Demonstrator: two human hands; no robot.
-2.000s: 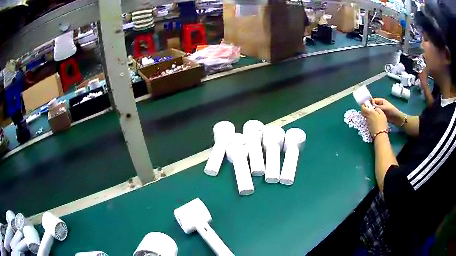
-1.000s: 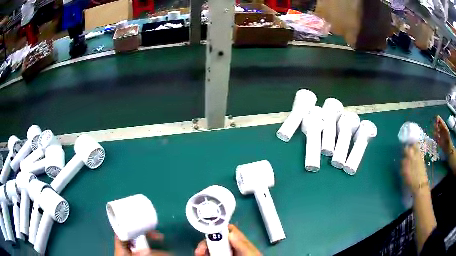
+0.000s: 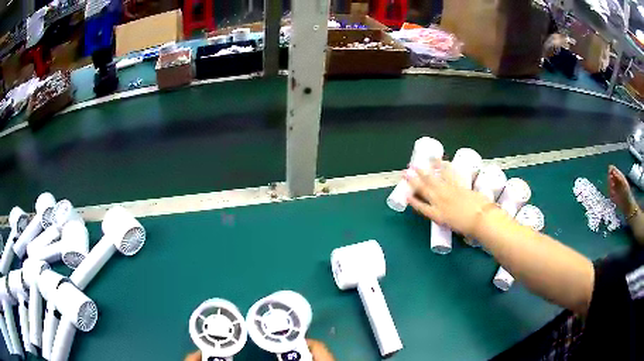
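Two white handheld fans are held side by side at the bottom edge, their open round ends with hub and spokes facing me. My left hand (image 3: 194, 356) shows only as fingertips at the left fan (image 3: 217, 326). My right hand (image 3: 320, 350) is cut off by the bottom edge, around the handle of the right fan (image 3: 279, 321). A small dark display shows below each head. Another white fan (image 3: 359, 265) lies on the green bench just right of them.
A group of fans with grilles (image 3: 70, 292) lies at the left. A coworker's hand (image 3: 445, 197) reaches over the right-hand fan group (image 3: 441, 237). Small white parts (image 3: 597, 204) lie farther right. A metal post (image 3: 307, 99) stands on the pale rail before the dark conveyor.
The left fan has turned its spoked end towards me and moved beside the right fan; both sit lower. The coworker's arm has reached to the right-hand group, where another fan now lies.
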